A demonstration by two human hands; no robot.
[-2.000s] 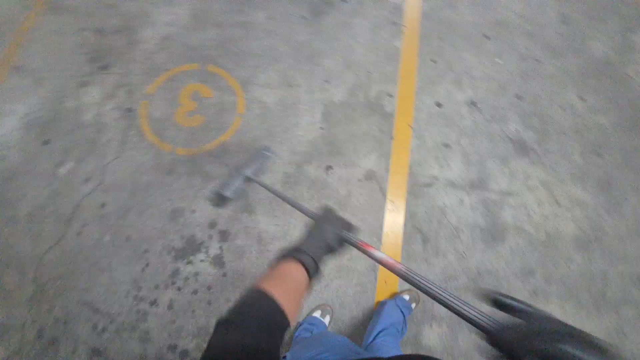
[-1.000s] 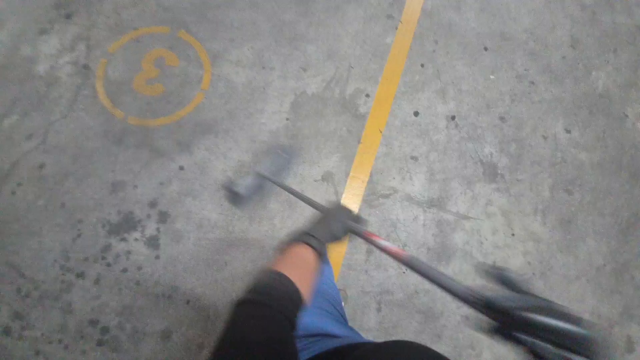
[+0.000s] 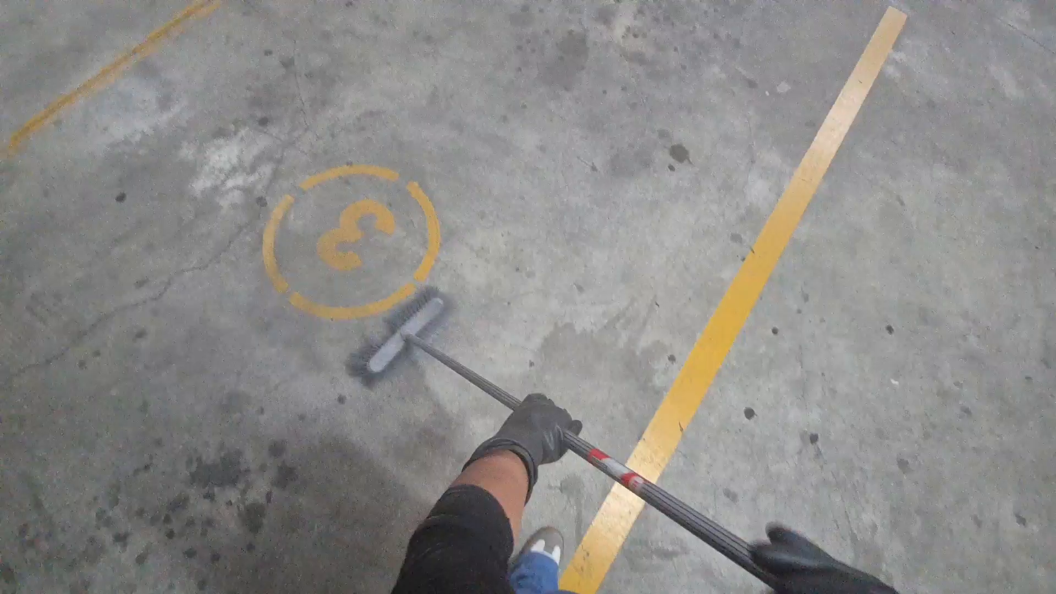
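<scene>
A push broom with a grey head and dark bristles rests on the concrete floor, at the lower right edge of a painted yellow circle. Its long dark handle, with a red and white band, slants down to the right. My left hand, in a black glove, is closed around the handle between the head and the band. My right hand, also black-gloved, is on the handle near the bottom right; its fingers wrap the shaft and the thumb lies apart, slightly blurred.
A yellow painted line runs diagonally across the floor on the right, passing under the handle. Another yellow line crosses the upper left corner. Dark stains spot the concrete at lower left. One of my shoes shows at the bottom.
The broom head has come up to the edge of the painted circle; earlier frames show it farther from it. Both hands have stayed on the handle. The view has shifted.
</scene>
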